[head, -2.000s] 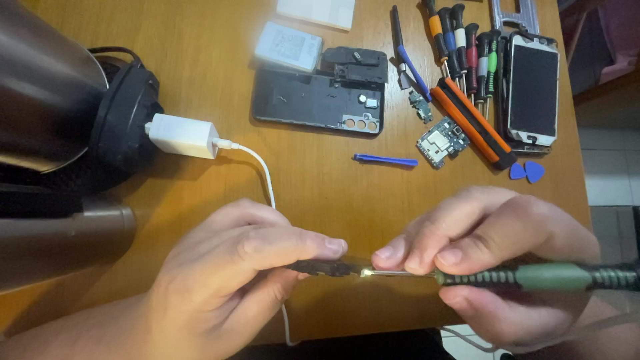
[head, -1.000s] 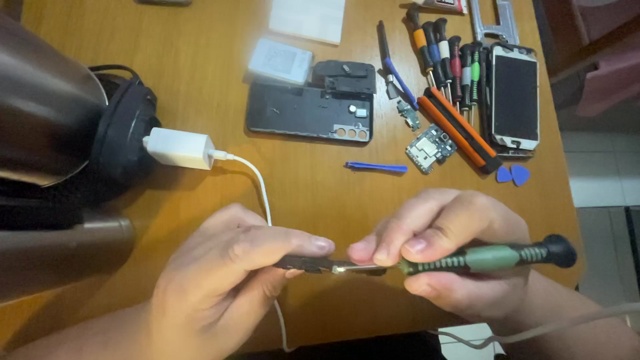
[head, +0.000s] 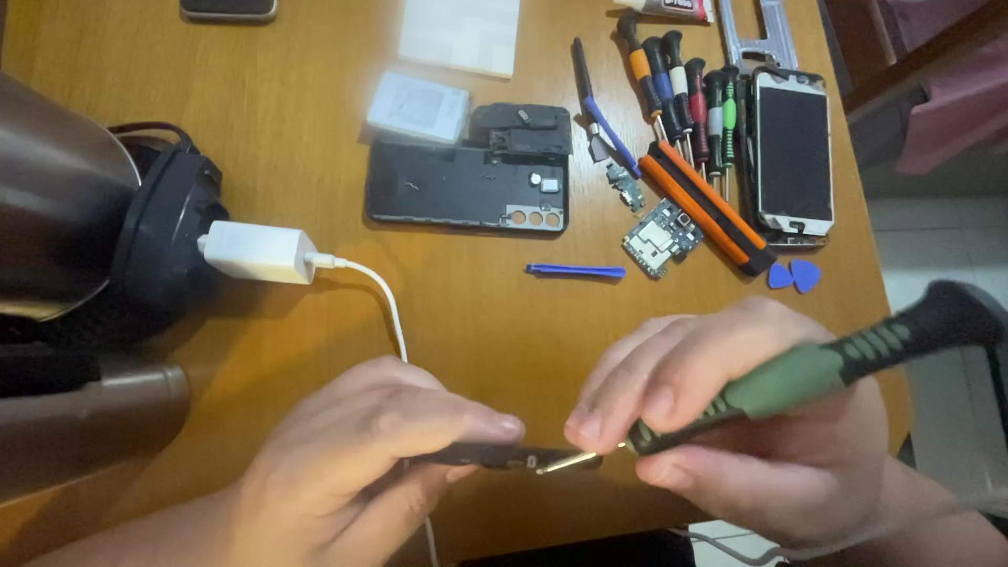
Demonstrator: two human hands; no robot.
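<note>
Between thumb and fingers, my left hand grips a thin dark part, seen edge-on; its exact kind cannot be told. My right hand is closed around a screwdriver with a green and black handle. The screwdriver's metal shaft lies across the right end of the dark part, its tip at the part's edge. Beyond the hands lie a black phone back cover, a phone battery, a phone circuit board, a smaller board and a blue plastic pry tool.
A white charger and its cable lie left of centre, beside a metal vessel. Several small screwdrivers, an orange and black bar, a white-framed phone screen and blue picks occupy the right side, near the table's edge.
The screwdriver has tilted, its handle end now raised toward the upper right. Its tip stays at the dark part, which my left hand still holds.
</note>
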